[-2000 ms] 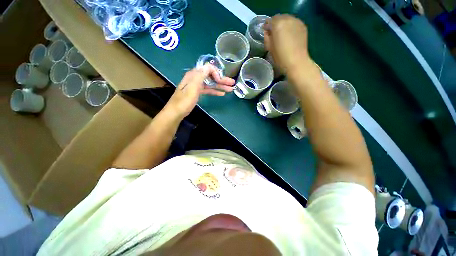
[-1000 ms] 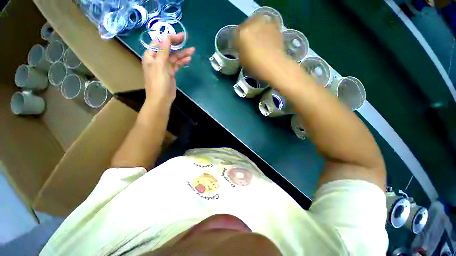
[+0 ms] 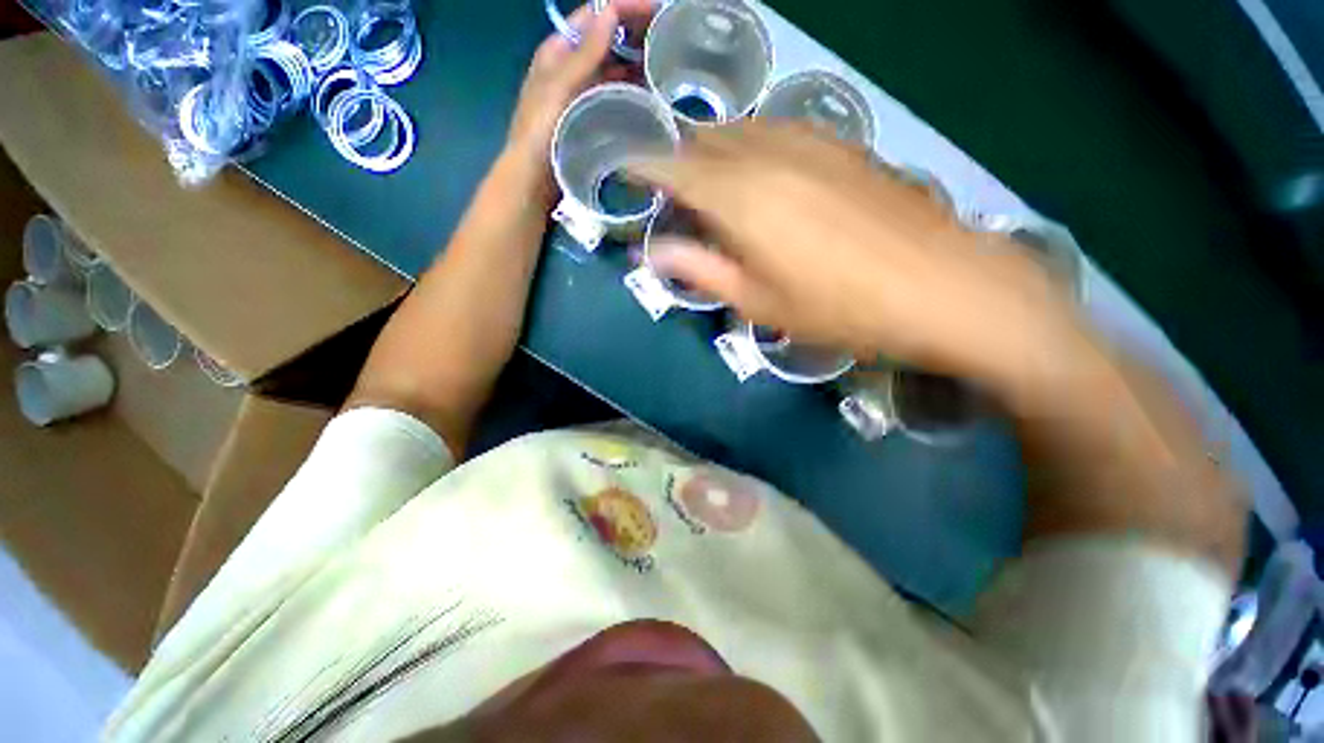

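Note:
Beige cylinder shells stand in two rows on the green belt, open ends up, with small side brackets on the near row. My left hand is at the far left end of the rows, at the picture's top edge, and holds a clear ring in its fingers. My right hand is blurred over the near row, palm down, and covers several shells. Whether its fingers hold anything cannot be told.
A heap of shiny rings lies at the upper left, partly under clear plastic, with loose rings beside it. An open brown carton with more shells stands at the left. Plastic wrap lies at the lower right.
My left hand has moved from the ring heap to the far left shells with a ring. My right hand has come down over the near row. The view has shifted.

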